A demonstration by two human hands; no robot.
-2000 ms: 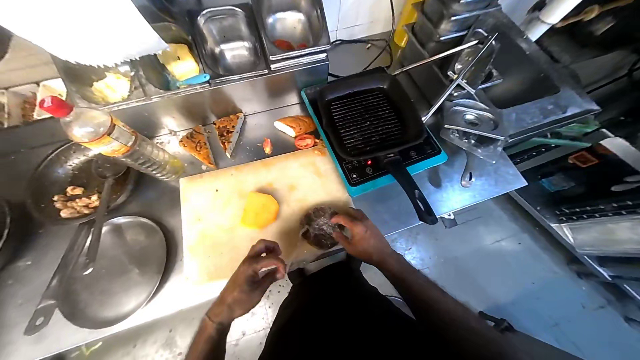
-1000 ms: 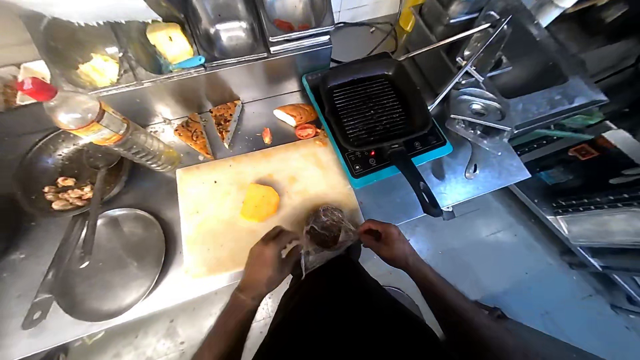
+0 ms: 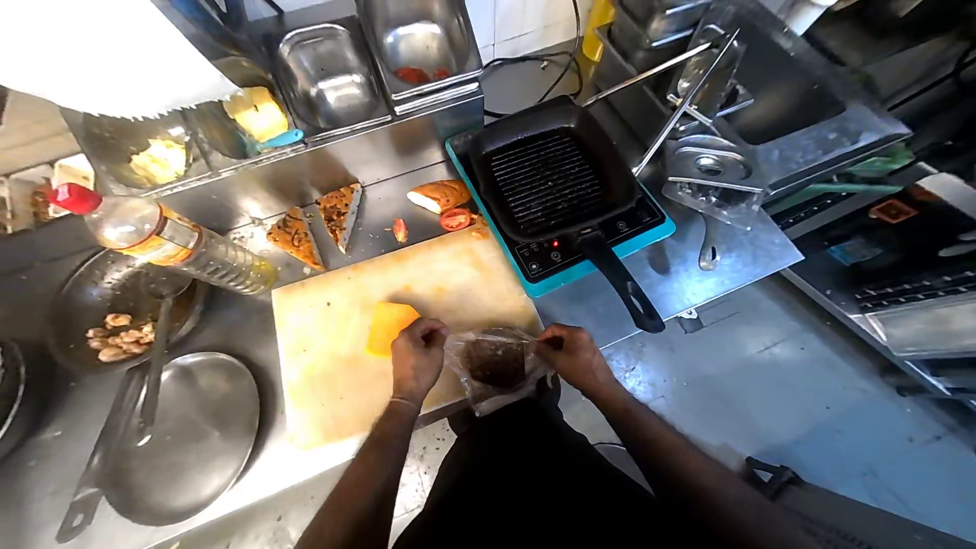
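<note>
Between my two hands a dark brown round patty (image 3: 496,361) lies in clear plastic film (image 3: 482,396) at the right front edge of a pale cutting board (image 3: 328,396). My left hand (image 3: 418,354) pinches the film's left side with its fingertips. The film's right side is gripped by my right hand (image 3: 576,354). A yellow slice, probably cheese (image 3: 387,326), rests on the board just beyond my left hand, which covers part of its edge.
A black grill pan (image 3: 550,179) stands on a teal-edged induction cooktop (image 3: 663,230). Left are an oil bottle (image 3: 179,240), a pan with cooked pieces (image 3: 76,305) and a flat pan (image 3: 191,450). Bread (image 3: 442,196), tomato (image 3: 456,219) and topped triangular slices (image 3: 338,212) lie behind the board.
Two seconds ago my right hand was on the dark patty and my left was apart from it. Now both hands hold the film, spread out at its sides.
</note>
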